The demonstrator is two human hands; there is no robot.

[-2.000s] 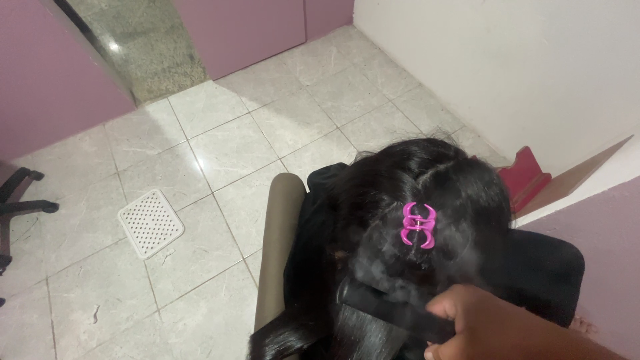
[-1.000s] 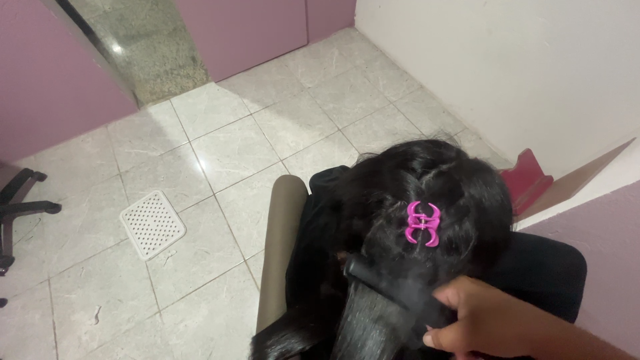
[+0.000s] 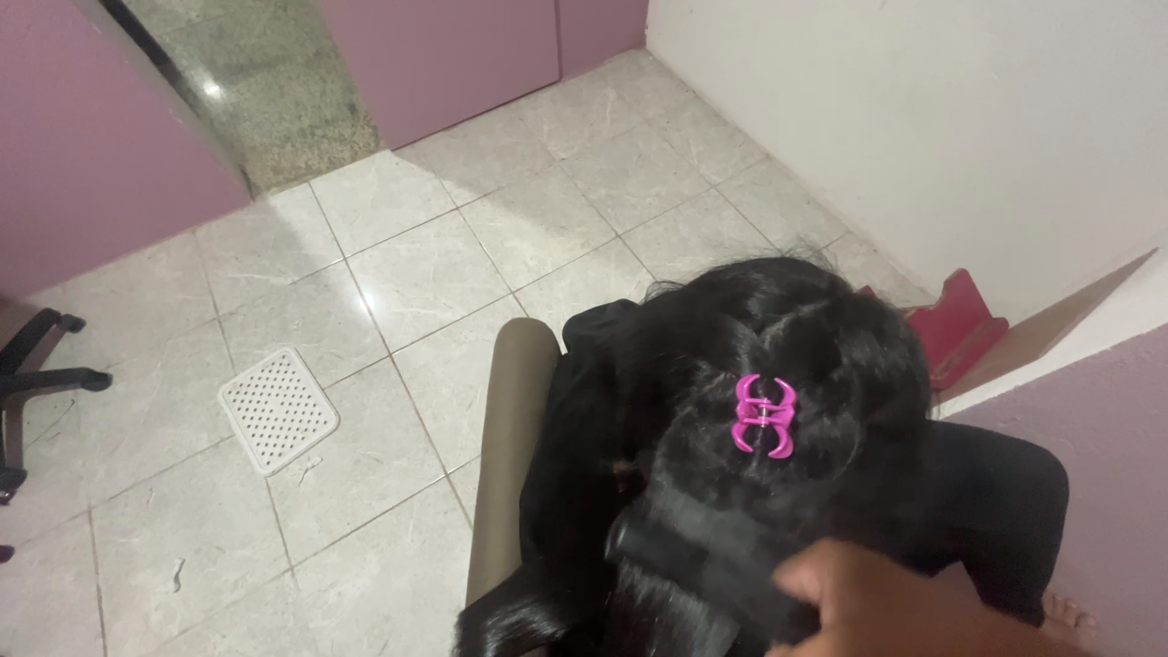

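Observation:
My right hand [image 3: 876, 607] comes in from the lower right, fingers closed on a black hair straightener [image 3: 693, 566]. The straightener lies across a section of straight black hair [image 3: 662, 616] at the back of a seated person's head. A bright pink claw clip [image 3: 765, 415] holds hair up above it. Faint haze shows around the tool. More long dark hair [image 3: 520, 611] hangs to the lower left. The far end of the tool shows; my fingers and blur hide the rest. My left hand is not in view.
A beige padded armrest [image 3: 511, 438] stands left of the person. On the tiled floor lies a white perforated plate [image 3: 278, 411]; black chair legs [image 3: 55, 379] are at the left edge. A red object [image 3: 958, 328] sits by the white wall. A bare foot [image 3: 1068, 620] shows at lower right.
Compared with one second ago, my right hand and the straightener are slightly lower on the hair, and the tool's broad side shows more. The claw clip stays in the hair.

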